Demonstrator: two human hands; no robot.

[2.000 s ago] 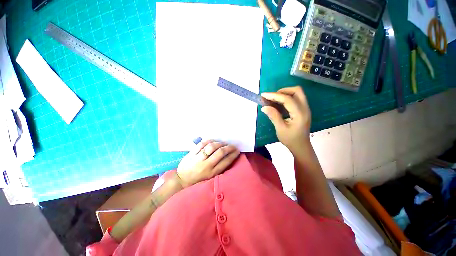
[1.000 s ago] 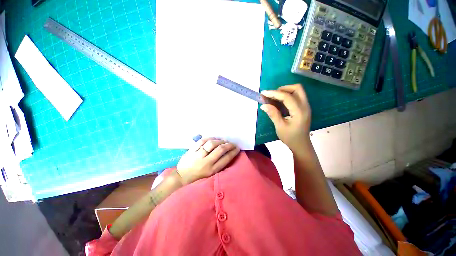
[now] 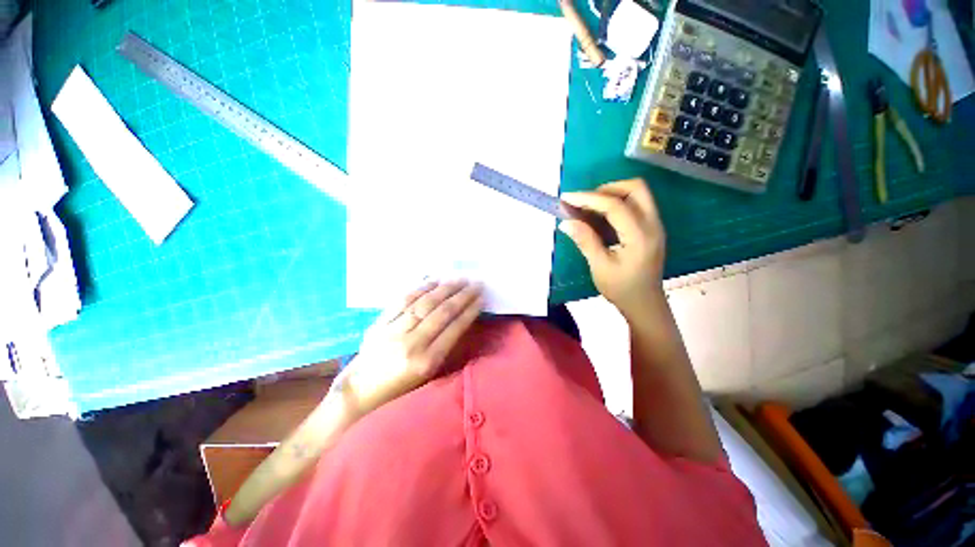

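A large white sheet (image 3: 454, 128) lies on the green gridded mat in front of me. My right hand (image 3: 620, 240) pinches the right end of the short steel ruler (image 3: 513, 189) at the sheet's right edge. The ruler's other end points up and left over the sheet; whether it touches the paper I cannot tell. My left hand (image 3: 419, 337) lies flat, fingers on the sheet's near edge; nothing shows in it, and what is under the fingers is hidden.
On the mat (image 3: 246, 288) at left are a long steel ruler (image 3: 230, 112), partly under the sheet, and a white card strip (image 3: 125, 155). At right are a calculator (image 3: 716, 96), a wooden handle (image 3: 584, 32), a dark slim tool (image 3: 815, 139), pliers (image 3: 881, 150) and orange-handled scissors (image 3: 931, 86).
My left hand has shifted slightly left and up on the sheet. The small dark piece beside its fingers no longer shows. The sheet, long ruler and card strip appear slightly further right in view.
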